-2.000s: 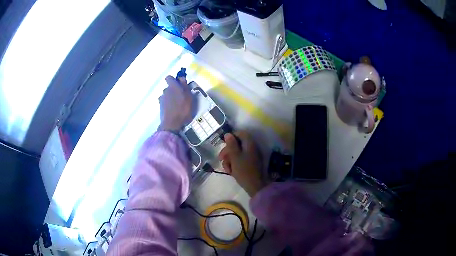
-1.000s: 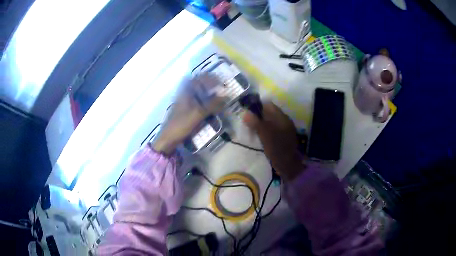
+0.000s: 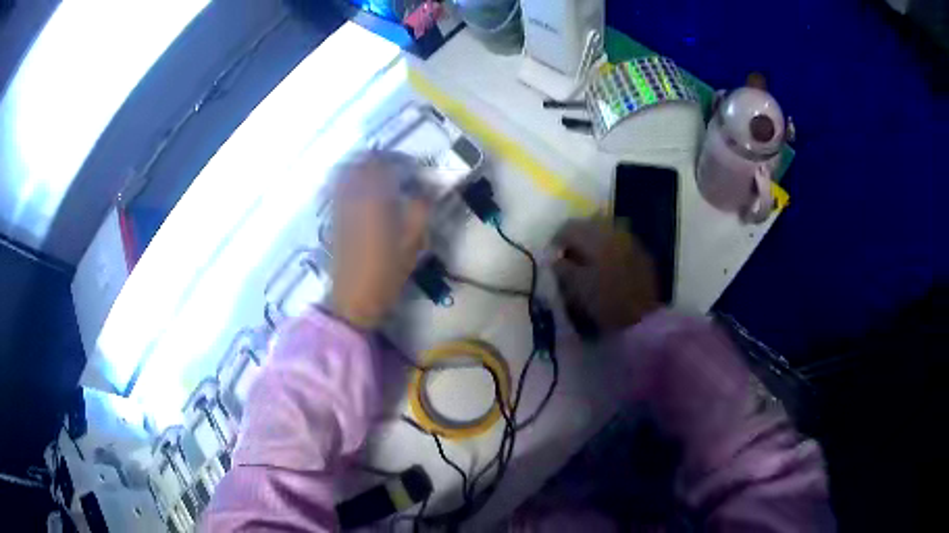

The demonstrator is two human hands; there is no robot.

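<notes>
A white device unit [image 3: 463, 158] lies at the upper middle of the table. A black connector [image 3: 482, 198] on a cable sits against its lower edge. My left hand [image 3: 369, 239] is blurred and lies over the row of units just below it; its fingers and anything under them are hidden. A second black connector [image 3: 431, 281] lies right beside my left hand. My right hand [image 3: 609, 273] is blurred, over the lower left of the smartphone [image 3: 647, 198], away from the units. Something dark shows below its fingers; I cannot tell whether it is held.
More white units [image 3: 208, 401] stand in a row at lower left. A yellow tape roll [image 3: 419, 394] lies among black cables [image 3: 508, 416]. A black bar [image 3: 364, 507] is at the bottom. A curved sticker sheet [image 3: 640, 89] and a pink lidded cup [image 3: 734, 156] stand at upper right.
My right hand has left the connector at the upper unit and moved right, toward the phone. My left hand has come down from the upper unit. The view has shifted.
</notes>
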